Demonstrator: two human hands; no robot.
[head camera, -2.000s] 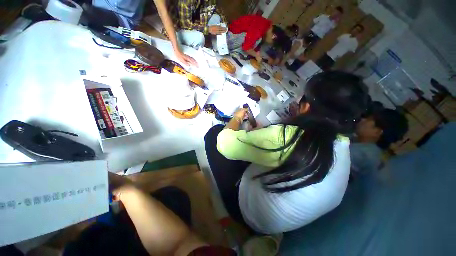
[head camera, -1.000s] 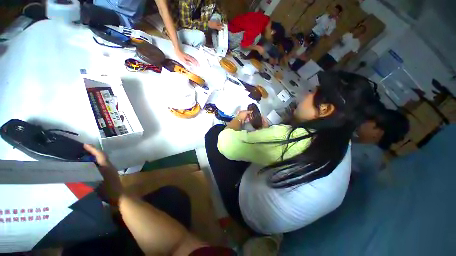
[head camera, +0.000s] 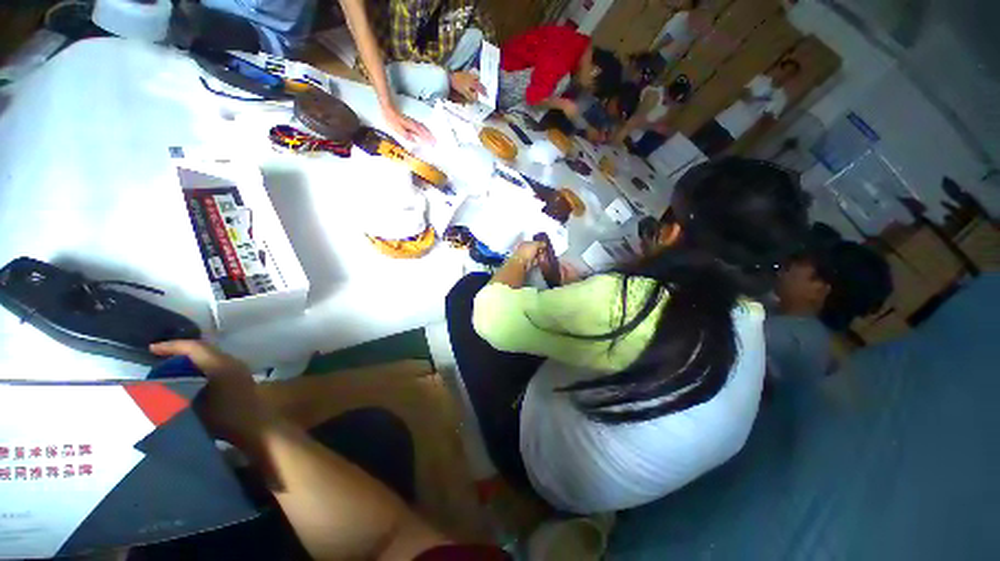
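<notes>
A white retail carton (head camera: 88, 466) with red print and a red and dark corner fills the lower left, its printed face towards me. My right hand (head camera: 214, 384) is at its upper right corner, gripping a bright blue cloth (head camera: 172, 367) at the carton's top edge. Part of the cloth is hidden by hand and carton. My left hand is not in view. A glossy black device with a cord (head camera: 88, 312) lies on the table just beyond the carton.
An open white box (head camera: 287, 290) with printed pieces stands on the white table (head camera: 88, 142). Wires (head camera: 310, 140) and yellow-orange rings (head camera: 404, 243) lie beyond. A person in yellow-green and white (head camera: 647, 416) sits at right. Brown cardboard (head camera: 378, 389) is by my lap.
The carton has turned from a face with grey print to one with red print and a dark corner. My right hand has come up to its top edge. The neighbour's head has moved.
</notes>
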